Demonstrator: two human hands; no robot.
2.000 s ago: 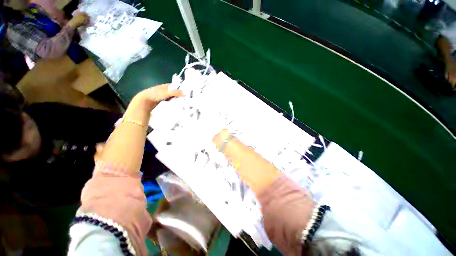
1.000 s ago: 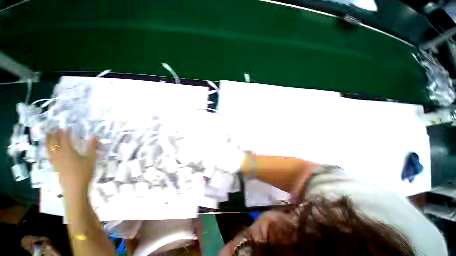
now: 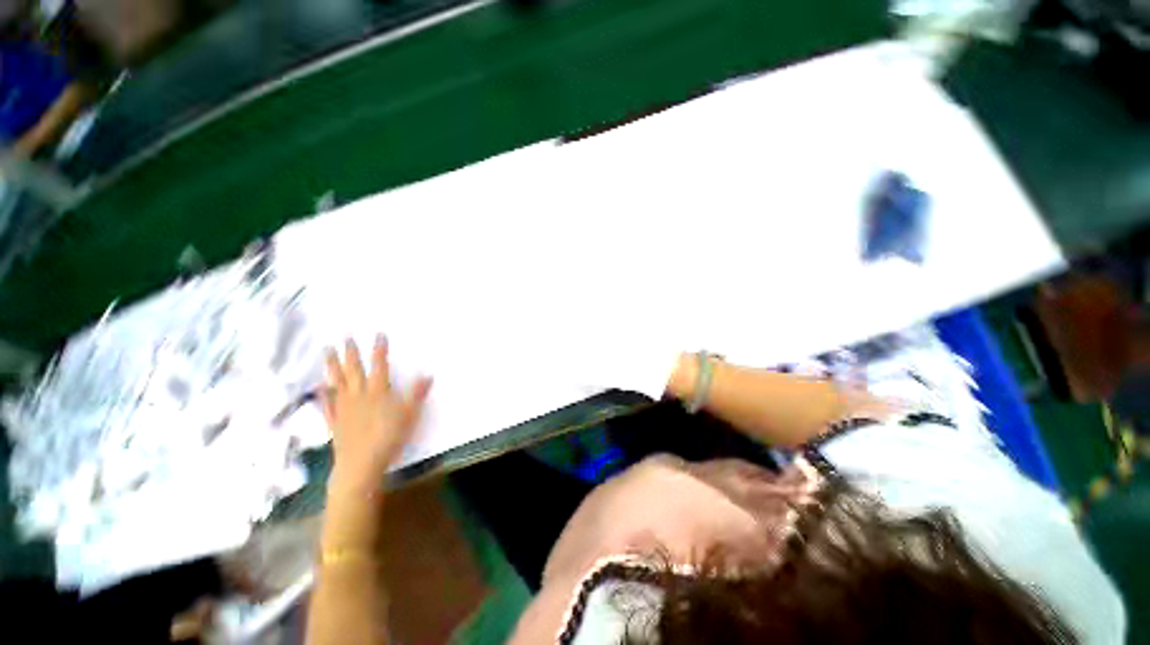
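White corded parts (image 3: 164, 403) lie in a blurred, tangled heap on the bench at the left. Bare white sheets (image 3: 568, 252) stretch from the heap to the right. My left hand (image 3: 371, 410) is bare, with its fingers spread over the sheet's near edge, just right of the heap, and holds nothing visible. My right hand (image 3: 673, 377) is at the near edge, further right; past the wrist it blends into the white sheet, so its fingers cannot be made out. A dark blue crumpled cloth (image 3: 895, 217) lies on the right sheet.
A blue bin (image 3: 996, 391) with white corded parts stands below the bench's right edge. A brown stool (image 3: 1092, 330) is at the far right. A brown surface (image 3: 423, 554) and crumpled plastic (image 3: 259, 599) show below the bench. A person in blue (image 3: 32, 95) is at the upper left.
The view has swung right. My left hand has moved from the heap to the sheet beside it. The heap now lies further left, and the blue bin has come into view.
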